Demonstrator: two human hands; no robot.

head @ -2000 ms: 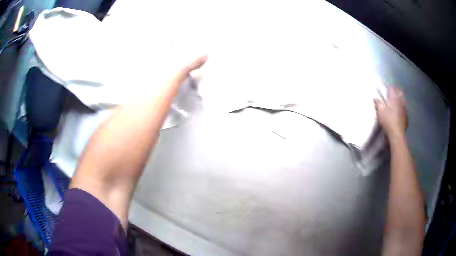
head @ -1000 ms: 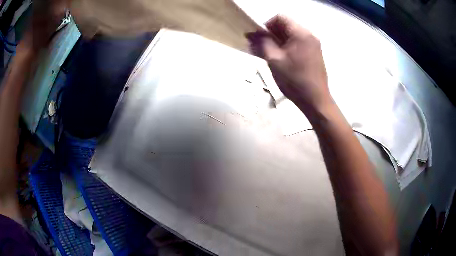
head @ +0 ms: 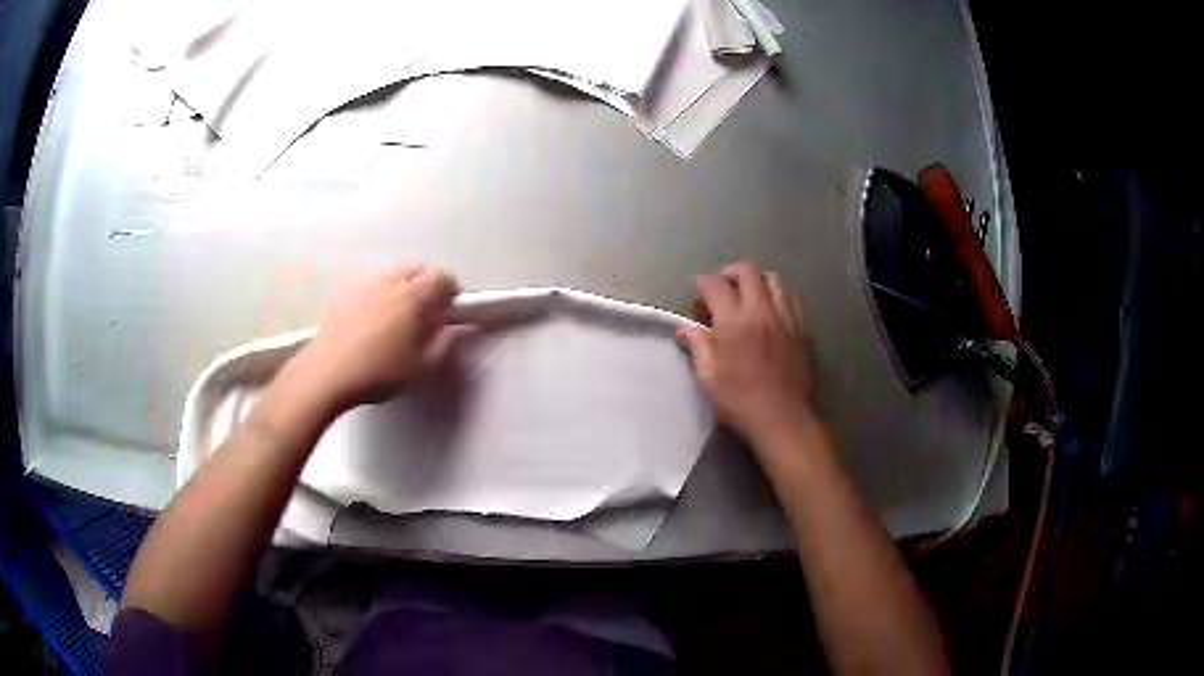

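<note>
A pale garment panel (head: 555, 423) lies at the near edge of the table, its far edge curved and folded or raised in a narrow ridge. My left hand (head: 390, 330) grips this far edge left of its middle, fingers closed on the cloth. My right hand (head: 750, 337) pinches the panel at its far right corner. The panel's near edge is wavy and lies close to the table's rim; its left end curls beside my left forearm. The fingertips are slightly blurred.
A steam iron (head: 911, 271) with an orange-brown handle rests on the right of the pale table (head: 555, 198), its hoses (head: 1036, 383) running off the right edge. More white pieces (head: 436, 40) lie at the far side. A blue basket (head: 66, 581) is low at left.
The view has swung, bringing the iron into sight. Both hands are now at a pale panel near the table's front edge; one second ago my right hand held a beige-looking cloth at upper left.
</note>
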